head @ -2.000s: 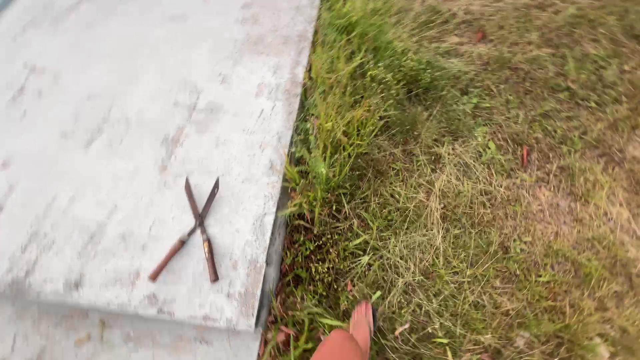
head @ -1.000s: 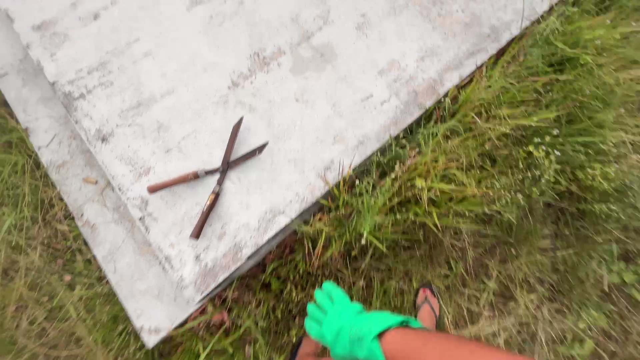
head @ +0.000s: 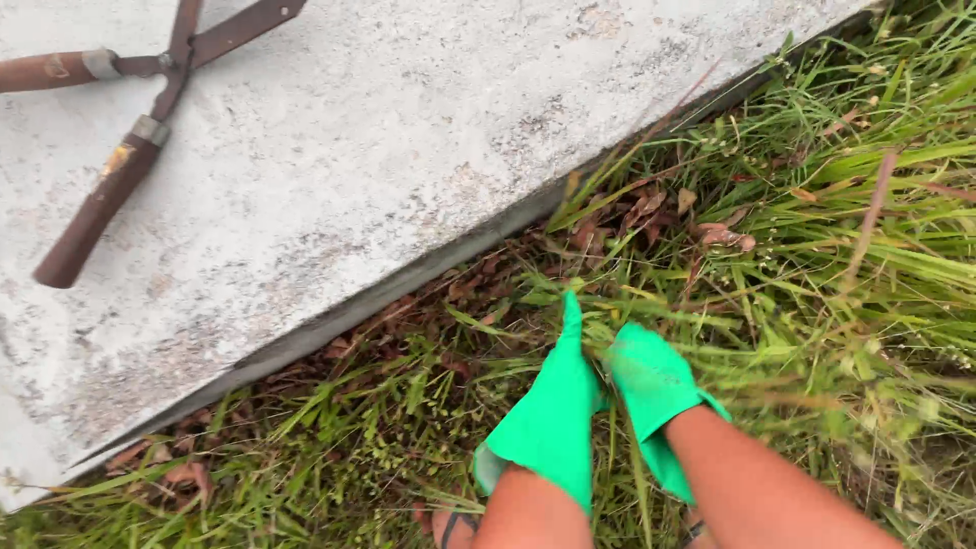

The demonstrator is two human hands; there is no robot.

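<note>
My left hand (head: 560, 412), in a bright green rubber glove, reaches down into the grass beside the concrete slab (head: 366, 168). Close to its right, my right hand (head: 652, 374) wears a matching glove and is down among the green grass blades (head: 732, 313). The fingers of both hands are largely hidden by gloves and grass, so I cannot tell what they hold. A pair of hedge shears (head: 179, 57) with rusty blades and wooden handles lies spread on the slab at the upper left, away from both hands.
Dry brown leaves (head: 648, 210) are gathered along the slab's edge. Taller grass (head: 907, 252) grows at the right. My feet in flip-flops (head: 457, 526) are at the bottom, beneath the forearms.
One gloved hand was in view a second ago; now both are, down in the grass. The view has moved nearer to the slab and shears.
</note>
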